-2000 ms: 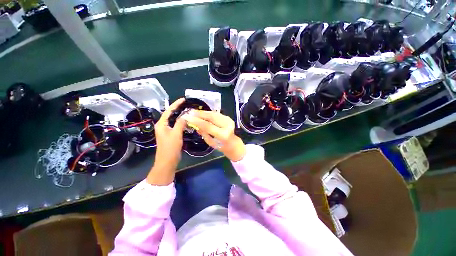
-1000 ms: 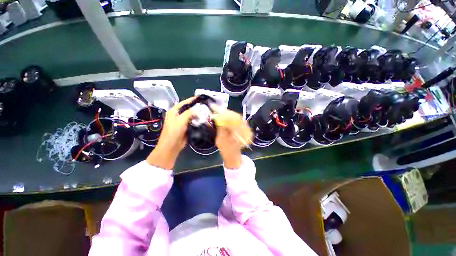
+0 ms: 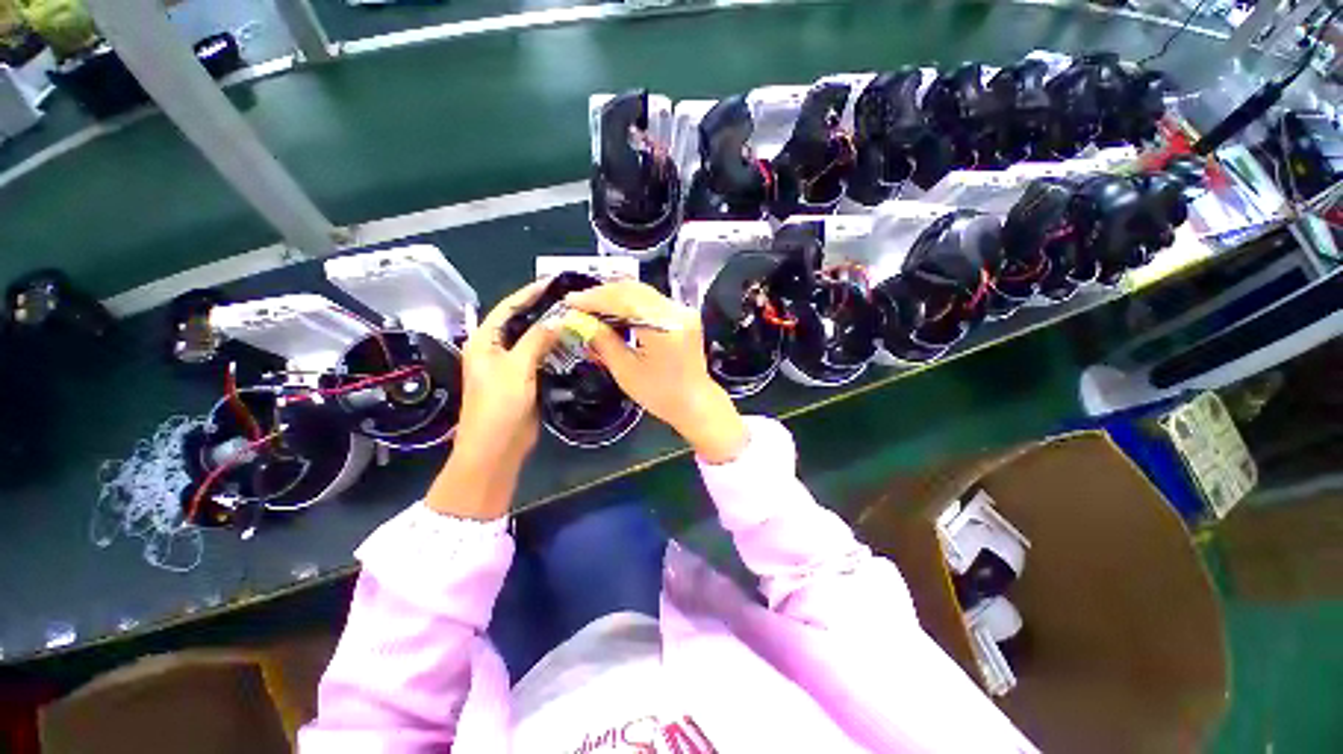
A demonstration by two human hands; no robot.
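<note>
My left hand (image 3: 504, 374) holds a black camera head (image 3: 541, 302) from its left side, over a white-rimmed camera base (image 3: 592, 413) on the bench. My right hand (image 3: 658, 354) is at the head's right side. Its fingertips are closed on a small yellow piece (image 3: 582, 326) against the head's opening. A thin stick-like tool (image 3: 642, 320) lies across the right fingers; its type is unclear. The inside of the head is mostly hidden by my fingers. White bracket plastic (image 3: 586, 268) shows behind the hands.
Two rows of part-assembled cameras (image 3: 916, 284) stand at the right. Opened units with red wires (image 3: 295, 442) stand at the left beside a tangled clear plastic heap (image 3: 147, 494). A brown carton (image 3: 1112, 589) is at lower right, with a pale tray (image 3: 1211, 452) behind it.
The blurred, raised black head of one second ago sits lower between my hands, and the base below shows again. My right fingers have moved in to its opening. The view has shifted.
</note>
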